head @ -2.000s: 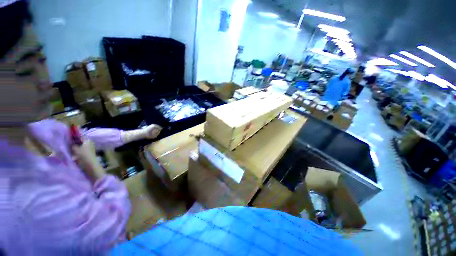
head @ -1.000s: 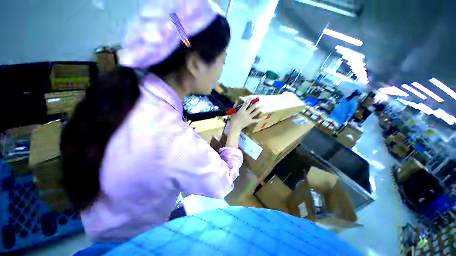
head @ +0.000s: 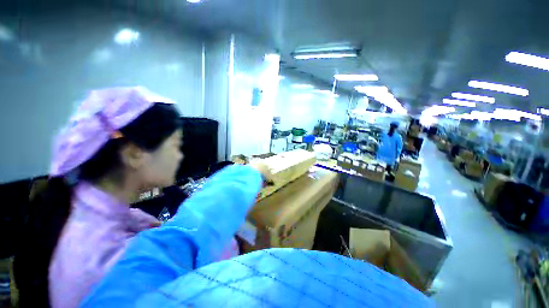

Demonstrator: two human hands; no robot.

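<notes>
A long light-tan carton (head: 290, 166) lies on top of a larger brown shipping carton (head: 295, 204). My left arm, in a blue sleeve, reaches up from the lower left. My left hand (head: 263, 171) is at the near left end of the long carton, small and blurred; its fingers and any grip on the carton cannot be made out. A white label (head: 247, 232) on the brown carton's side is partly hidden by my sleeve. My right hand is out of the picture.
A coworker in pink (head: 99, 228) stands close on the left, partly behind my sleeve. An open carton (head: 370, 245) is beside the grey metal bin (head: 415, 231) on the right. A person in blue (head: 390, 147) is farther back.
My left arm has come into view and reaches to the long carton. The coworker, whose hand with a red tool was at that carton, now shows farther left with hands hidden. The view has shifted.
</notes>
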